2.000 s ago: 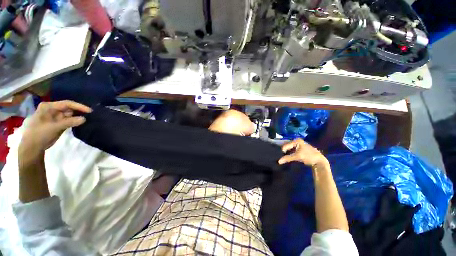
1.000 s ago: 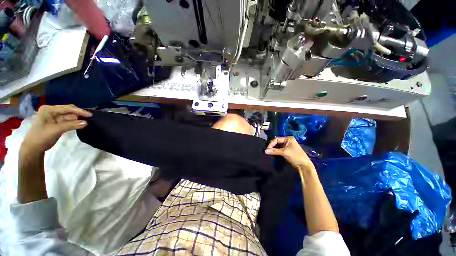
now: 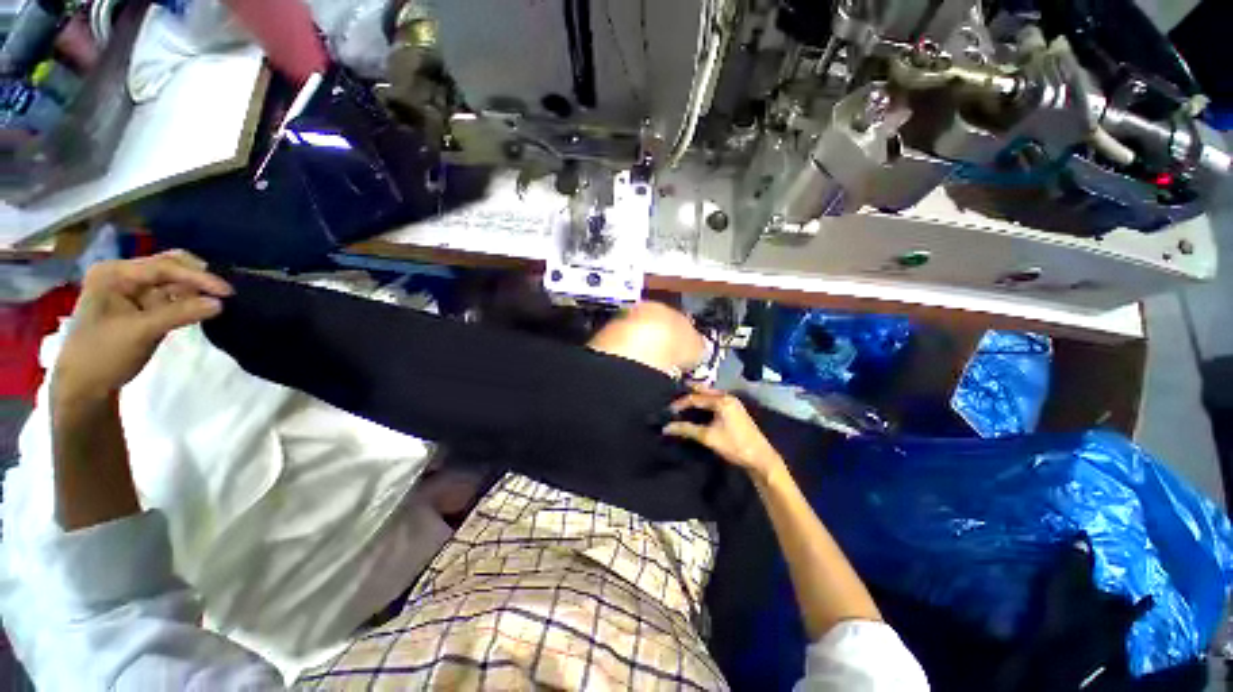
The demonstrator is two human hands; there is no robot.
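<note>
A black garment piece (image 3: 446,379) is stretched across my lap in front of the machine table. My left hand (image 3: 142,318) pinches its left end between thumb and fingers. My right hand (image 3: 719,430) pinches its upper edge on the right. The cloth beyond my right hand hangs down over my right side. The grey-white sewing machine (image 3: 636,81) stands above the cloth. Its shiny needle plate (image 3: 595,257) sits at the table edge, apart from the cloth.
A smartphone (image 3: 331,183) with a white pen-like tool lies left of the machine. A white cloth heap (image 3: 257,500) is at my left. A blue plastic bag (image 3: 1068,500) and black cloth lie at right. The machine bed (image 3: 947,250) has a green button.
My right hand has moved left along the cloth's edge, closer to my left hand. My left hand still holds the left end, slightly higher.
</note>
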